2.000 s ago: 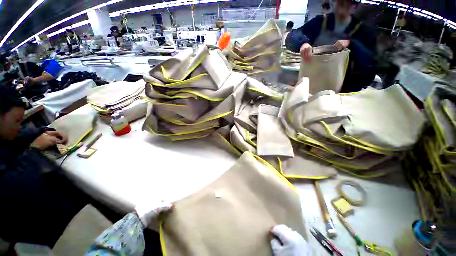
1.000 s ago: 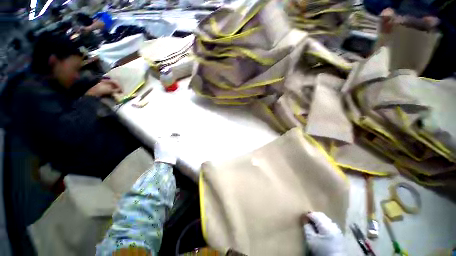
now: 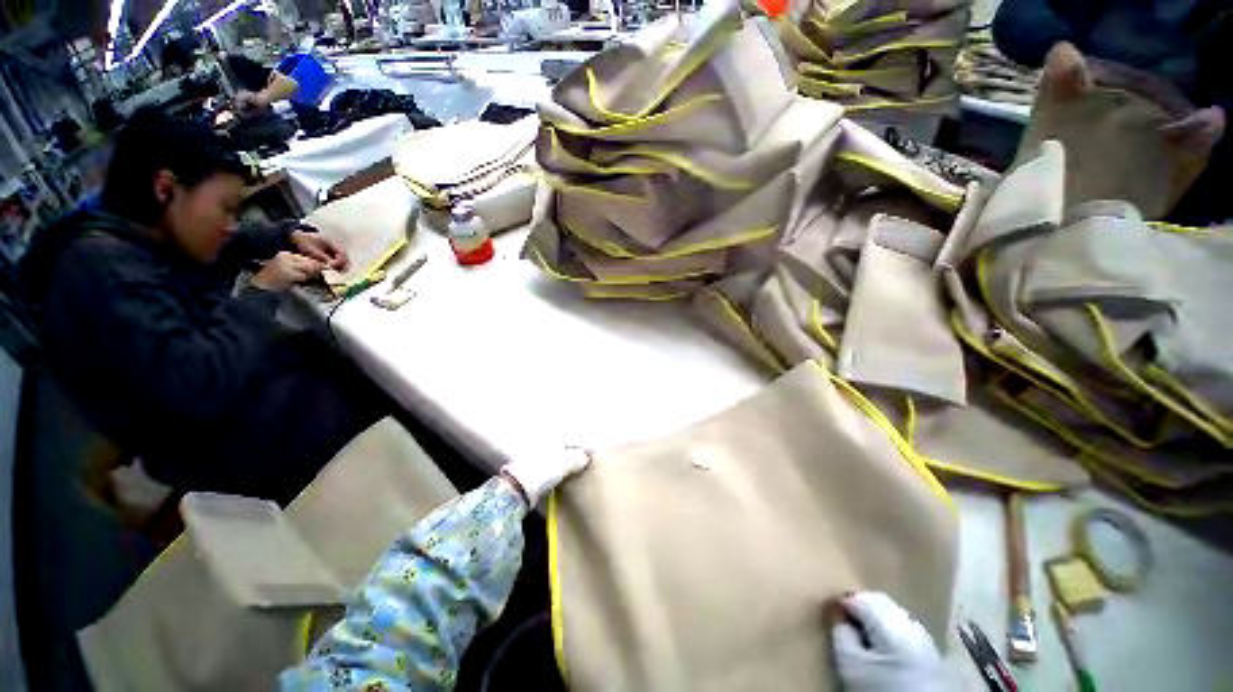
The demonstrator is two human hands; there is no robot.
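A beige fabric bag panel (image 3: pixel 744 541) with yellow edging lies spread in front of me, partly on the table and partly over its near edge. A small pale spot shows near its upper middle. My left hand (image 3: pixel 548 473), in a white glove, is at the panel's upper left corner, fingers on its edge; the grip is unclear. My right hand (image 3: pixel 886 646), in a white glove with a bare fingertip, rests on the panel's lower right with curled fingers. Whether it pinches cloth is not clear.
Tall beige bag stacks (image 3: pixel 663 176) and loose bags (image 3: pixel 1122 311) stand behind. Snips (image 3: pixel 990 660), a brush (image 3: pixel 1018 581), a tape ring (image 3: pixel 1111 548) and a yellow block (image 3: pixel 1076 584) lie right. A red-based bottle (image 3: pixel 469 235) and a seated person (image 3: pixel 176 298) are left.
My left hand left the panel's left edge, reached out over the table's near edge, and is now back at the panel's upper left corner. The view has turned left. My right hand stays on the panel.
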